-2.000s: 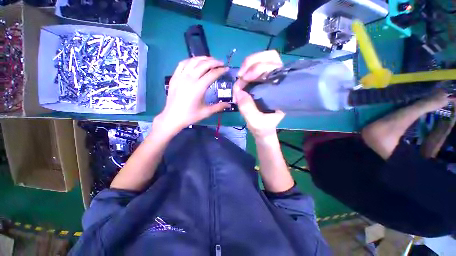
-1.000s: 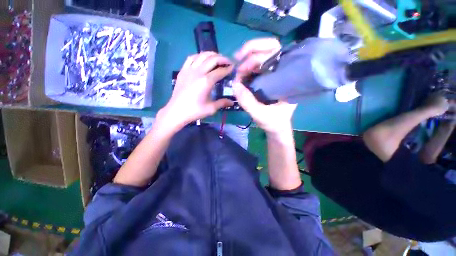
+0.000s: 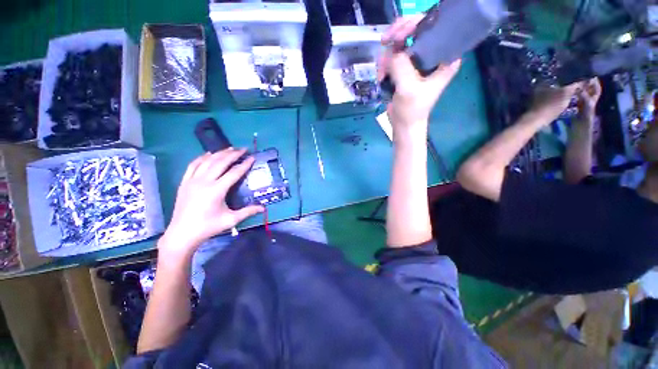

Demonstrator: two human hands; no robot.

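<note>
The black device body [image 3: 277, 189] lies on the green mat, its handle pointing up and left, with a pale patch inside and a red wire at its lower edge. My left hand [image 3: 209, 189] rests over its left side with the fingers curled on it and holds it. My right hand [image 3: 411, 83] is raised and holds the grey power screwdriver [image 3: 458, 32] at the right screw feeder [image 3: 361, 79]. The screwdriver's tip is hidden by the hand and blurred.
A white box of silvery parts [image 3: 97, 202] stands left. Behind it are a white box of black parts [image 3: 86, 94] and a small box of thin pins [image 3: 173, 65]. Another feeder [image 3: 260, 58] stands behind. A thin rod [image 3: 318, 151] and dark screws [image 3: 351, 138] lie on the mat. A person [image 3: 548, 216] sits right.
My right hand and the screwdriver have moved from the device body up and right to the feeder. My left hand stays on the body. The camera view has shifted, showing more of the bench's back.
</note>
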